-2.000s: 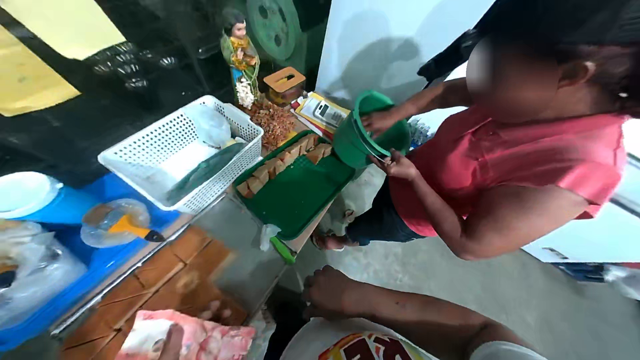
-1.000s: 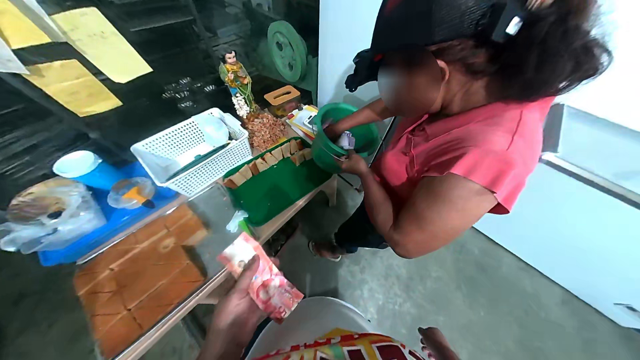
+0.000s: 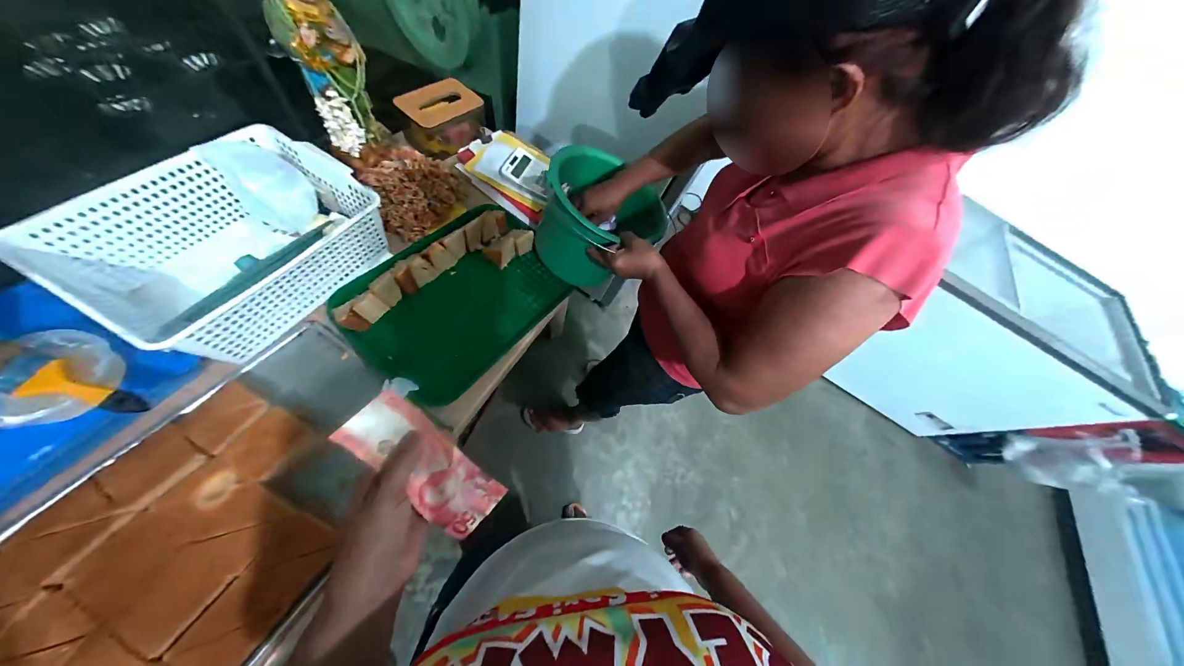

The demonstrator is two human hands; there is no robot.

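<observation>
My left hand (image 3: pixel 400 481) grips a red-and-white banknote (image 3: pixel 453 486) between thumb and fingers, above the edge of a metal tray of cut brown bread or cake (image 3: pixel 166 518). Low in the view, beside my shirt, my right hand (image 3: pixel 689 552) hangs with its fingers curled; whether it holds anything cannot be told. Beyond the banknote lies a green plastic tray (image 3: pixel 444 324) with a row of bread pieces (image 3: pixel 407 273). Across from me, a person in a pink shirt (image 3: pixel 814 250) reaches one hand into a green bucket (image 3: pixel 573 236) and steadies its rim with the other.
A white perforated basket (image 3: pixel 268 305) stands at the left near a blue tray (image 3: pixel 176 375) bearing an orange-handled tool (image 3: pixel 69 384). Behind the green tray are a decorated figurine (image 3: pixel 324 55), a lidded box with a slot (image 3: pixel 444 116) and a calculator (image 3: pixel 525 171). White chest freezers line the right.
My left hand and the banknote have moved forward, nearer the green tray. My right hand, out in front of me two seconds ago, is now down by my side. The person's hand remains in the bucket.
</observation>
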